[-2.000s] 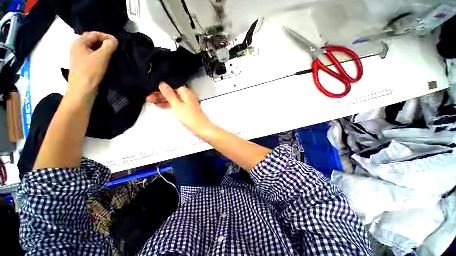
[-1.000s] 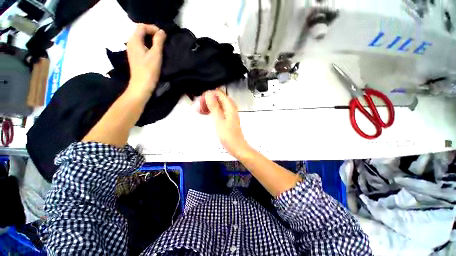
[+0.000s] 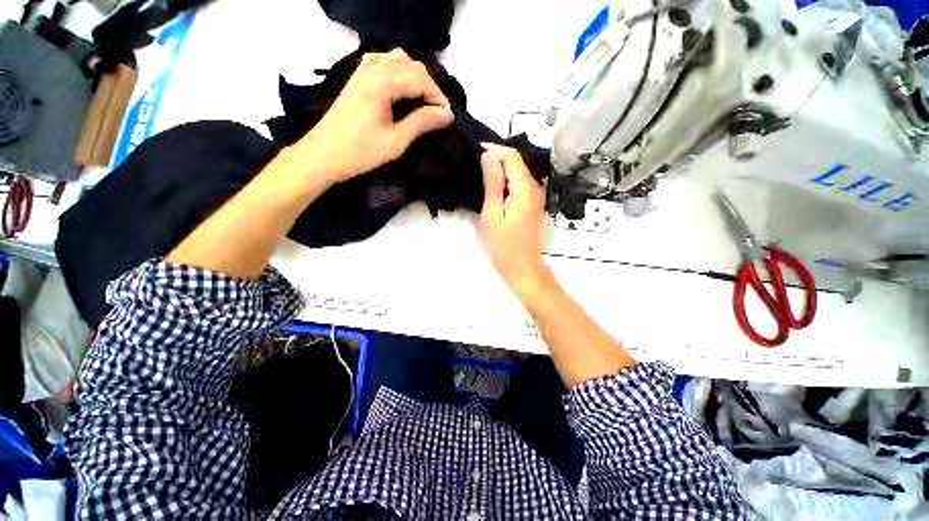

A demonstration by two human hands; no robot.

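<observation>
Black fabric (image 3: 357, 204) lies bunched on the white machine table, its right end close to the presser foot area (image 3: 572, 198) of the white sewing machine (image 3: 713, 122). My left hand (image 3: 392, 112) is above the fabric's middle, thumb and fingers pinching it. My right hand (image 3: 512, 204) lies at the fabric's right part, just left of the presser foot, with its fingertips gripping the cloth edge. Red-handled scissors (image 3: 771, 290) lie on the table right of the needle area, blades pointing up and left.
A larger black piece (image 3: 153, 204) hangs over the table's front edge at left. A blue crate (image 3: 363, 382) with black cloth is below the table. Pale fabric (image 3: 815, 458) is heaped at lower right. A grey device (image 3: 41, 102) and another red-handled pair (image 3: 16, 206) are far left.
The view has turned and shifted, so the machine head shows more fully. My left hand has moved right along the fabric, nearer my right hand, which has moved up onto the cloth beside the presser foot.
</observation>
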